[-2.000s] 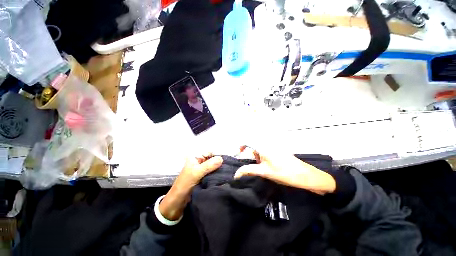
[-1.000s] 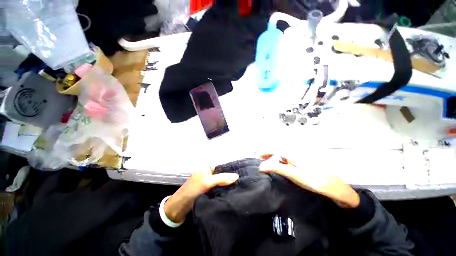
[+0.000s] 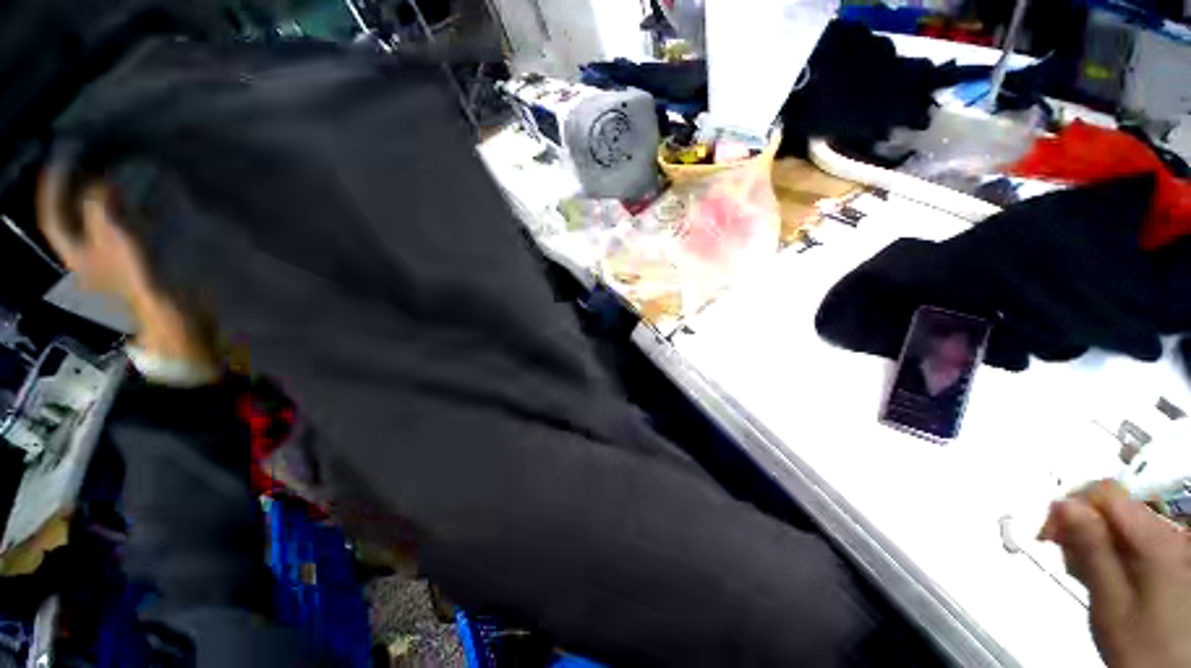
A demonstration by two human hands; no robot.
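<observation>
Black sweatpants [image 3: 444, 339] stretch across the left half of the view, from the upper left down to the table's front edge, raised and slightly blurred. My left hand [image 3: 111, 261] is at the far left, blurred, with its fingers closed on the sweatpants' upper end; a white band shows at the wrist. My right hand [image 3: 1123, 561] is at the lower right over the white table, cut off by the edge, fingers curled. A thin tool with a pale round end [image 3: 1010, 532] shows beside its fingertips; whether the hand holds it is unclear.
A smartphone [image 3: 935, 373] lies on the white table [image 3: 810, 379], against a black cloth [image 3: 1045, 268]. Behind are a red-orange cloth [image 3: 1097, 159], a plastic bag [image 3: 712, 235], a small basket [image 3: 705, 167] and a grey box with a round grille [image 3: 611, 141]. Blue crates [image 3: 314, 587] stand below left.
The view has swung left. My left hand has carried the sweatpants off the lap, up and to the left. My right hand has let go of the waistband and is over the table.
</observation>
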